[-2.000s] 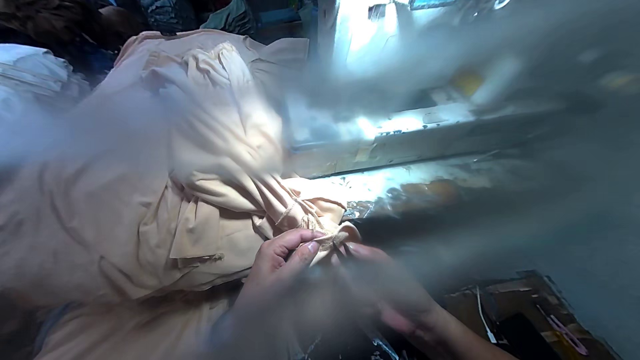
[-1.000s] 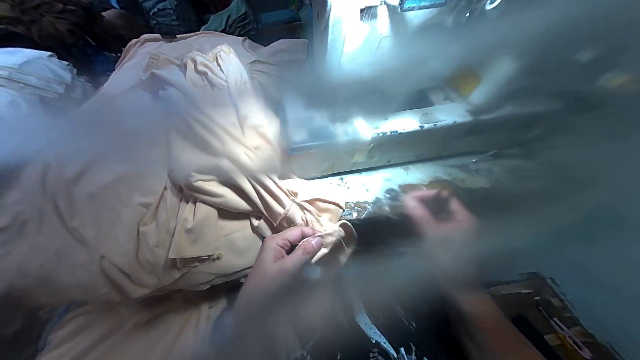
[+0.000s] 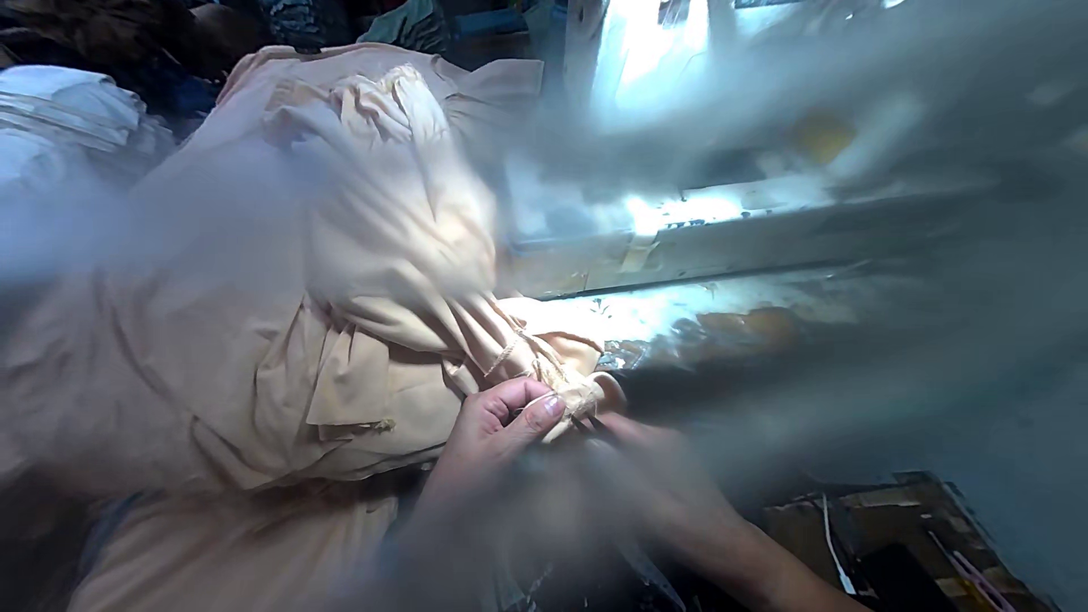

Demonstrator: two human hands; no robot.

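Observation:
A peach-coloured cloth garment [image 3: 408, 255] lies gathered across the left and middle of the view, narrowing to a bunched edge with stitching near the centre. My left hand [image 3: 501, 425] pinches this edge between thumb and forefinger. Close on its right, my right hand [image 3: 646, 459] is at the same bunched cloth, its fingers largely lost in blur. Thin dark tips, perhaps of a small tool, show at the cloth between the hands; what they belong to cannot be made out.
Folded white cloth [image 3: 72, 119] is stacked at the far left. A pale machine bed or ledge [image 3: 595, 263] runs rightward behind my hands under bright light. At the lower right, a cardboard tray [image 3: 901, 501] holds a white cable and slim tools. Smears blur much of the view.
My right hand, raised away to the right one second ago, has come back left to the bunched cloth beside my left hand. The left hand has kept its pinch.

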